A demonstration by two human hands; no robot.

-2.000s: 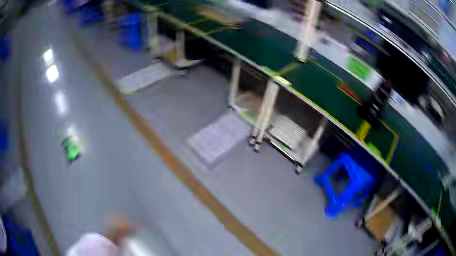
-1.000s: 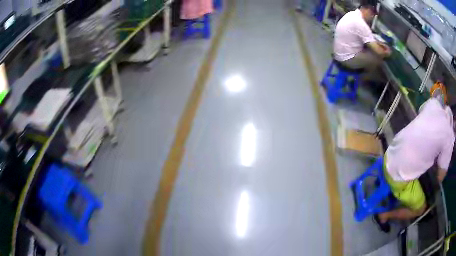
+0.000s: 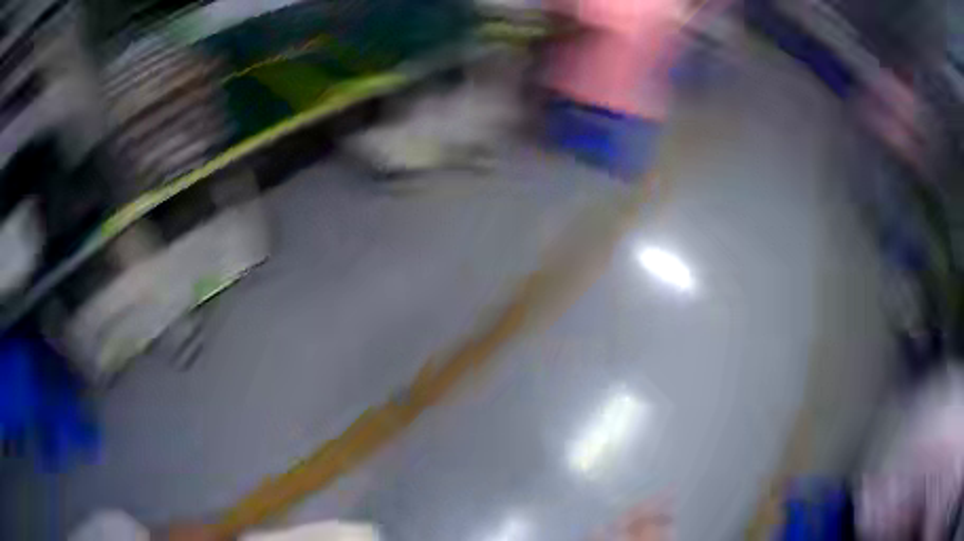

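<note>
The view is strongly blurred. A small skin-coloured patch, apparently my right hand [image 3: 645, 520], shows at the bottom edge right of centre; its fingers and any contents cannot be made out. At the bottom left, a brownish patch, possibly my left hand [image 3: 196, 532], lies between a rounded white shape [image 3: 108, 526] and a flat white shape [image 3: 312, 532]. All are cut off by the edge. I cannot tell what the white shapes are or whether either is held.
Green-topped benches [image 3: 359, 37] run along the left, with a pale lower shelf [image 3: 174, 285] and a blue stool [image 3: 42, 402]. A person in pink [image 3: 613, 53] is on a blue stool [image 3: 597, 135] at the top. A brown line [image 3: 465, 359] crosses the grey floor. A blurred person [image 3: 914, 465] is at right.
The view has turned left and tilted; the aisle and its people have shifted right. The skin-coloured and white patches have come in at the bottom edge.
</note>
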